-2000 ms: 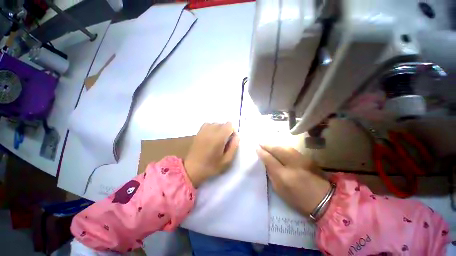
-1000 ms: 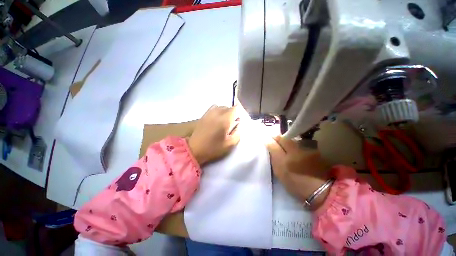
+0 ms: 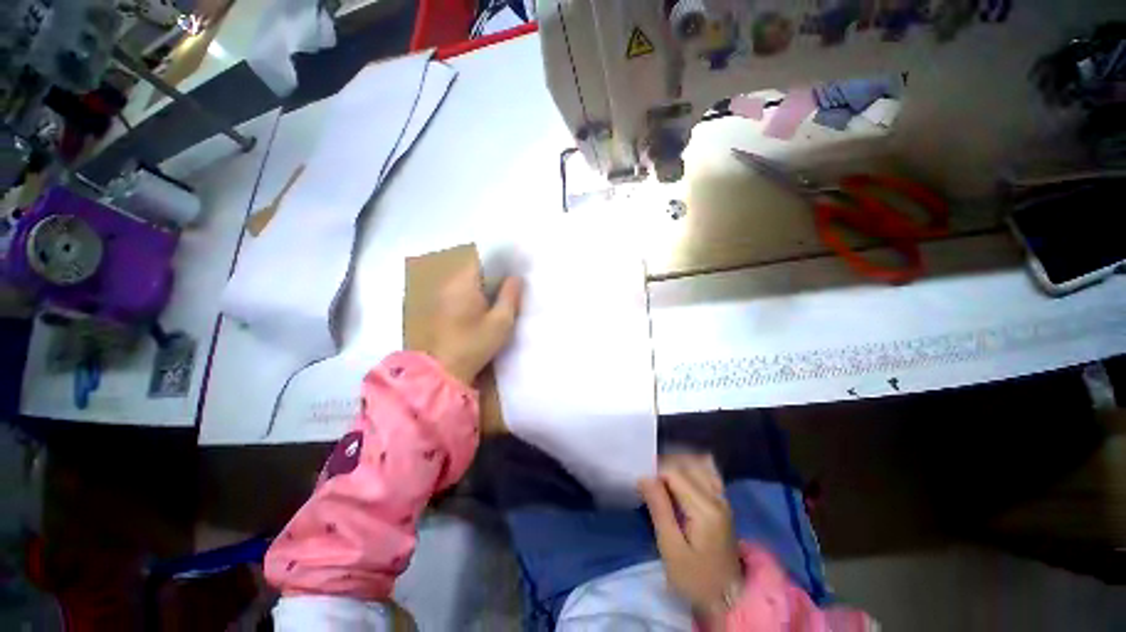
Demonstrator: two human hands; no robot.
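Observation:
A white-backed garment panel (image 3: 574,346) runs from the presser foot (image 3: 626,185) down over the table's front edge. A tan panel (image 3: 429,290) shows beside and under its left side. My left hand (image 3: 475,324) lies on the tan panel at the white panel's left edge, thumb apart from the fingers. My right hand (image 3: 694,525) is slightly blurred. It pinches the white panel's lower right corner, above my lap. The sewing machine head (image 3: 617,74) stands above the panel's far end.
Stacked white panels (image 3: 303,247) with a tan offcut (image 3: 274,204) lie at left, beside a purple machine (image 3: 105,253). Orange-handled scissors (image 3: 879,222) and a phone (image 3: 1072,235) lie at right. Fabric scraps (image 3: 790,114) lie behind the needle. A printed ruler (image 3: 840,362) follows the front edge.
My right hand has moved from beside the needle down to the panel's near corner. My left hand has moved back from the foot. The view has shifted, showing more of the machine bed and lap.

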